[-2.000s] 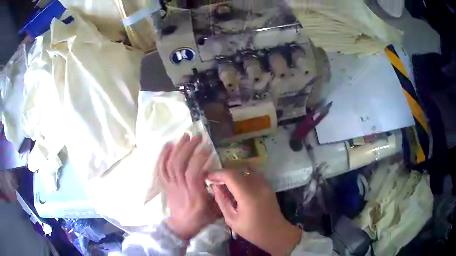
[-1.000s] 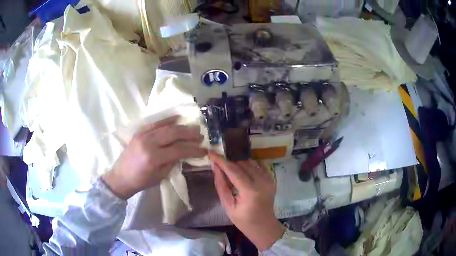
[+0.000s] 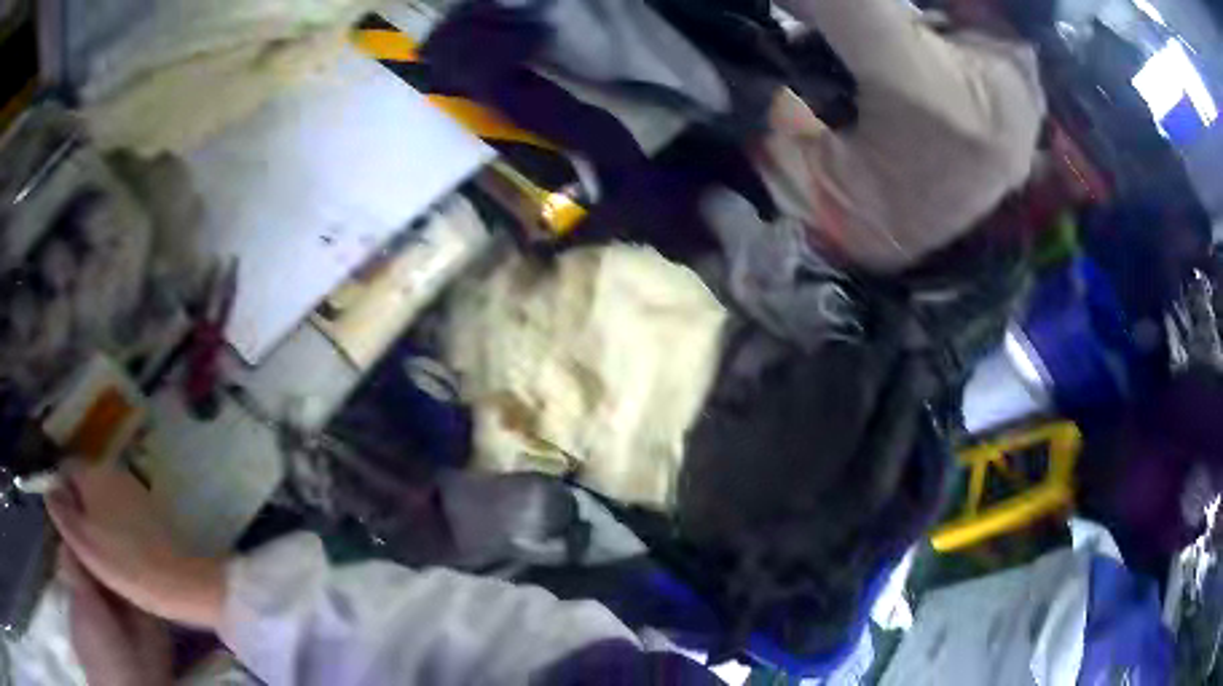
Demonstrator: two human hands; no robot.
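Observation:
The view is blurred and turned to the right. My right hand (image 3: 128,543) is at the left edge, below the front of the stained overlock machine (image 3: 81,268). Its fingertips run to the picture's edge beside a small bit of pale cloth (image 3: 38,481), and I cannot tell whether they grip it. A dim skin-toned shape shows below my right wrist; I cannot tell whether it is my left hand. The needle area is out of the picture. Dark red snips (image 3: 207,342) lie right of the machine.
A white sheet (image 3: 335,174) lies right of the machine, with yellow-black tape beyond it. A crumpled cream cloth heap (image 3: 604,362) is at centre. Another person's sleeve (image 3: 925,148) shows at upper right. A yellow frame (image 3: 1006,485) and blue items are at right.
The view has swung right, so the machine and my right hand now sit at the left edge. The garment pile has left the picture, and another person has come into view.

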